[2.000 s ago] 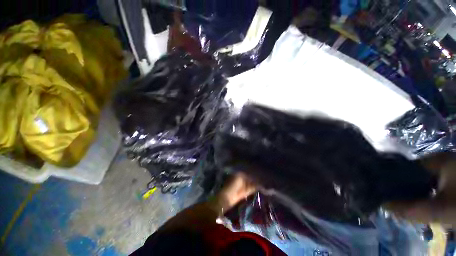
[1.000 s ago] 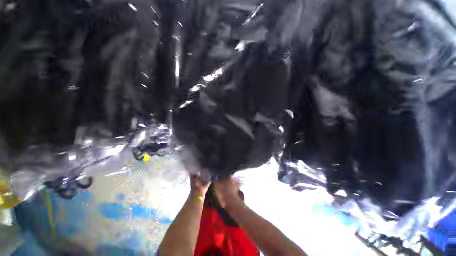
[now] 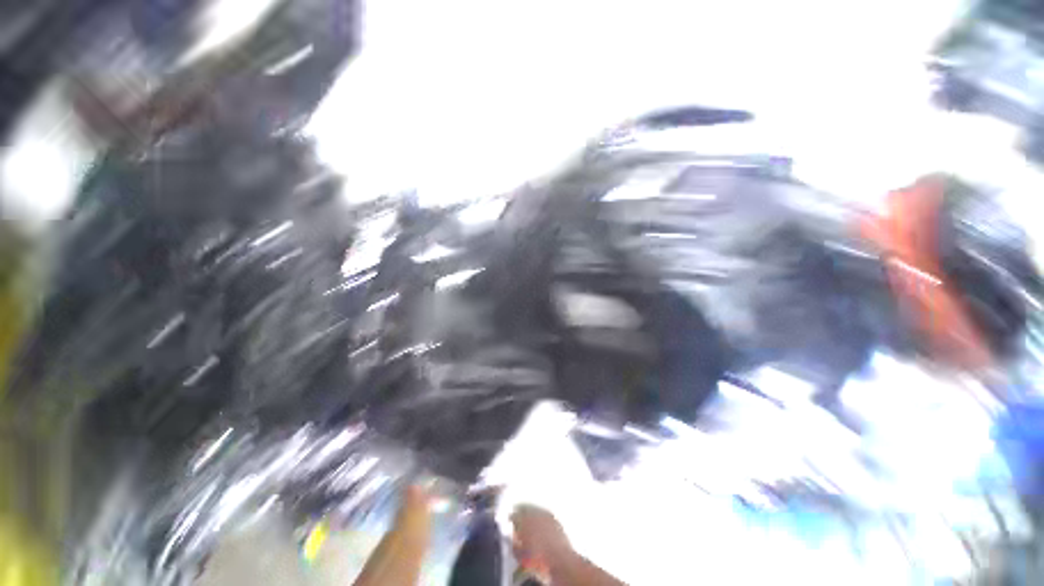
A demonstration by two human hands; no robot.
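The whole view is strongly blurred. Black garments in shiny clear film point(image 3: 458, 332) spread across the middle and left, with many streaked glints. My left hand point(image 3: 414, 515) is at the bottom edge, just below the lower edge of the bagged bundle. My right hand point(image 3: 536, 532) is close to its right, below a pale, bright patch. Both hands are small and smeared, and their fingers cannot be made out. Whether either hand grips the film or cloth is not clear.
A white table surface point(image 3: 641, 69) glares behind the garments. An orange-red blurred shape point(image 3: 922, 275) stands at the right. Yellow cloth point(image 3: 23, 458) shows at the left edge. A blue object point(image 3: 1025, 441) is at the right edge.
The dark bagged garments, which filled the upper view, now lie lower, and the white surface shows above them. Both hands sit lower in the picture. The orange-red shape has appeared.
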